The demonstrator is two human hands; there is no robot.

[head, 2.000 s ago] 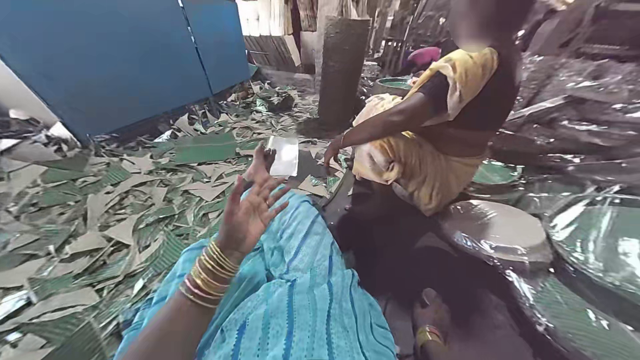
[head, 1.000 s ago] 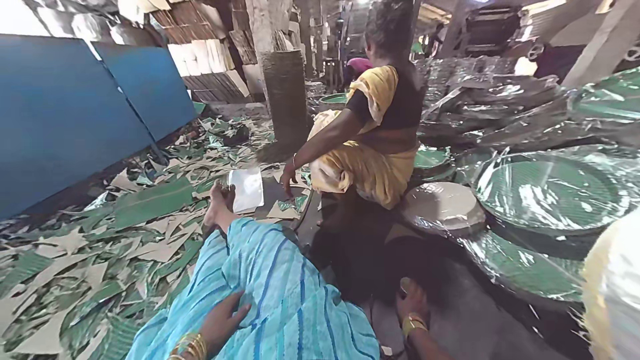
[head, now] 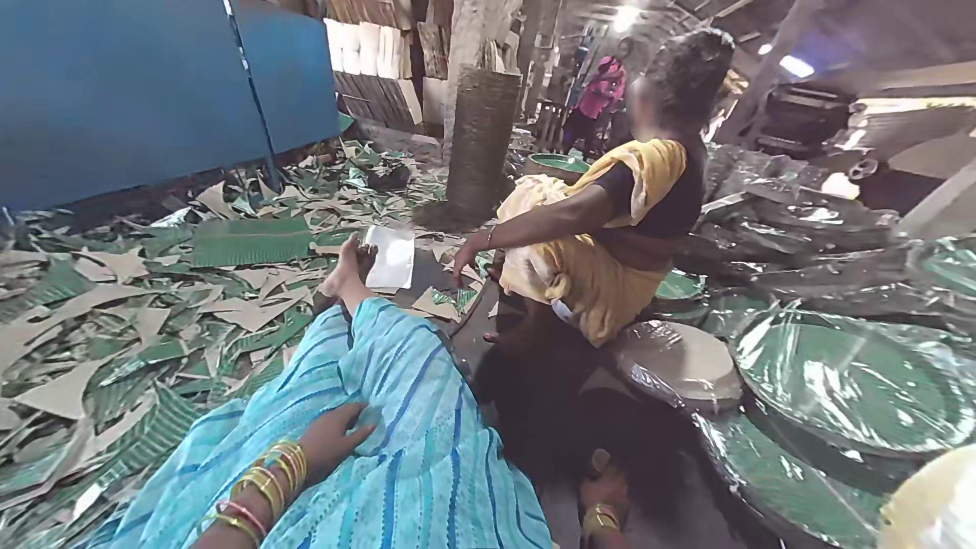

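My left hand [head: 335,438], with several bangles at the wrist, rests on the turquoise patterned cloth [head: 412,427] over my lap, fingers apart and holding nothing. Low in the view, my right hand [head: 604,488] is down on the dark floor beside the cloth. Its fingers are partly hidden in shadow, and I cannot tell whether anything is in it. A white sheet [head: 393,258] lies just beyond my bare feet. To my left, cut scraps of green and brown board [head: 252,313] cover the ground, with a larger green piece [head: 252,242] among them.
A person in yellow cloth [head: 595,252] sits ahead to the right, an arm reaching down. Plastic-wrapped stacks of green round plates [head: 854,381] stand at my right. Beyond are a blue panel [head: 137,99], a post [head: 482,145] and another person in pink [head: 600,91].
My left hand was raised, palm showing, two seconds ago and has come down onto the turquoise cloth. My right hand remains low at the floor. The seated person's head has turned to the left.
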